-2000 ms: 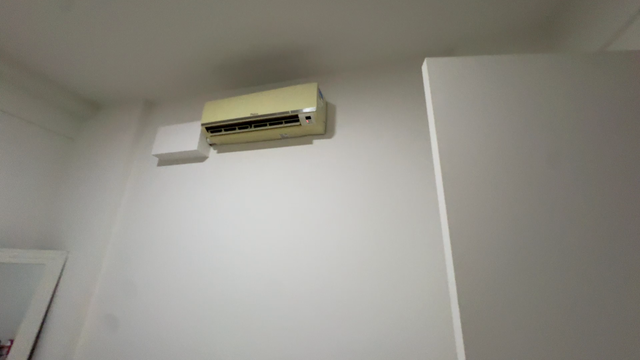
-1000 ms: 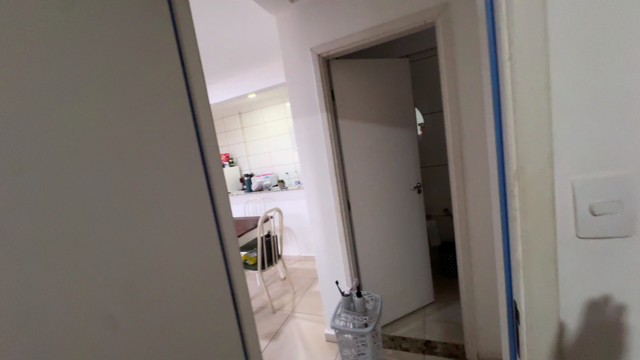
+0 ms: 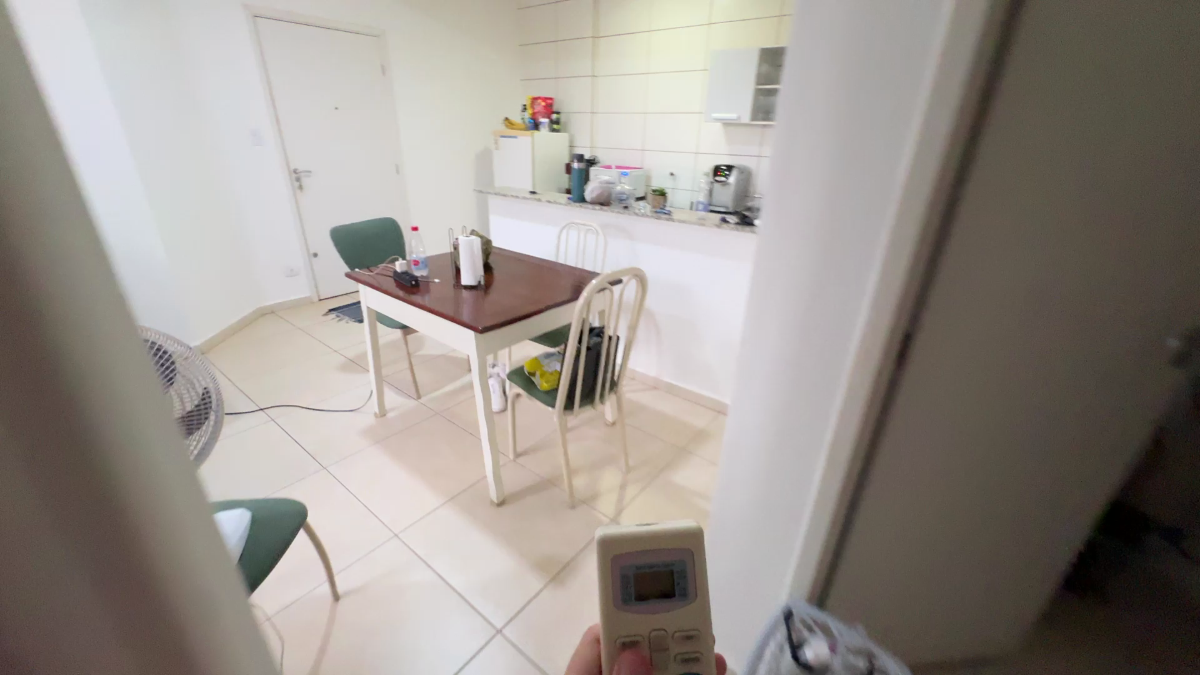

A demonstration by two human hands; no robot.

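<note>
At the bottom edge, slightly right of centre, my right hand (image 3: 631,662) grips a pale air-conditioner remote control (image 3: 655,595), held upright with its small display facing me. The thumb lies over a button on the lower left of its face; fingertips show at both sides, and the rest of the hand is cut off by the frame. My left hand is not in view.
Beyond the doorway is a brown-topped table (image 3: 534,292) with a paper towel roll (image 3: 471,261) and a bottle. Chairs (image 3: 600,375) surround it. A fan (image 3: 183,394) stands left; a plastic basket (image 3: 816,642) is at lower right. A cable crosses the tiled floor.
The view has swung from the wall-mounted air conditioner, past a doorway, to the dining area and kitchen counter. The hand with the remote control has come into view.
</note>
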